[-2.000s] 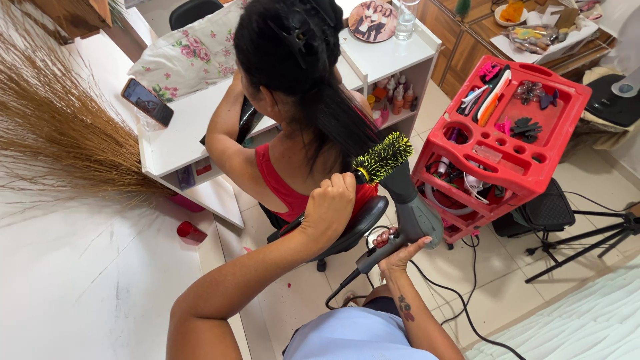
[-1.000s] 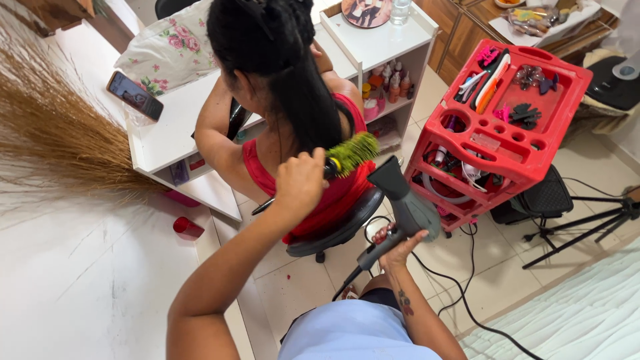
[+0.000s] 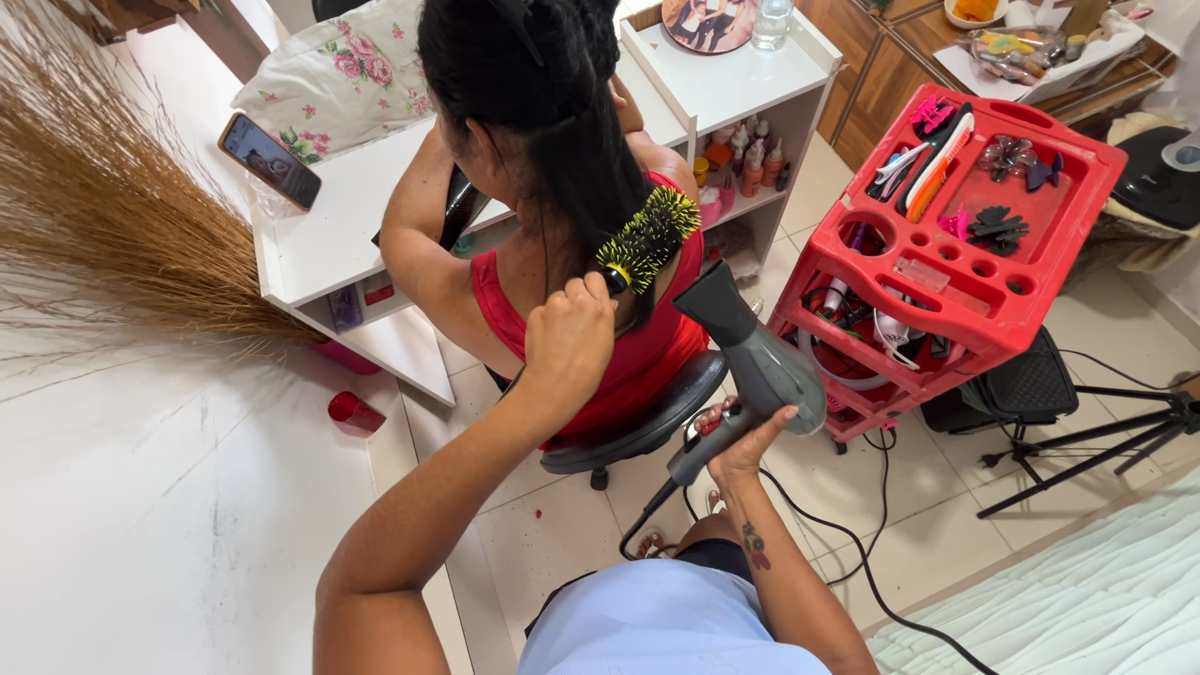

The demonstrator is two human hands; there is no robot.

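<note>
My left hand (image 3: 570, 345) is closed round the handle of a round hairbrush (image 3: 649, 238) with black and yellow bristles. The bristles lie against the lower part of a seated person's long dark hair (image 3: 586, 178). In my right hand (image 3: 741, 439) is a grey hair dryer (image 3: 764, 370), held by its handle, its black nozzle pointing up and left, just below and right of the brush. The person, in a red top (image 3: 619, 389), sits facing away on a black chair (image 3: 647, 441). Part of the hair is pinned up on the head with a dark clip.
A red trolley (image 3: 947, 309) with combs and hair clips stands at the right, a black tripod (image 3: 1106, 441) beyond it. The dryer's cord (image 3: 872, 562) trails over the floor. Ahead is a white desk (image 3: 347, 244) with a phone (image 3: 269, 161). Dried stalks (image 3: 122, 206) spread at the left.
Two seconds ago the brush was higher beside the dryer's nozzle; it then moved down and left away from the nozzle. Now it lies against the hair, and the dryer's nozzle is close to it.
</note>
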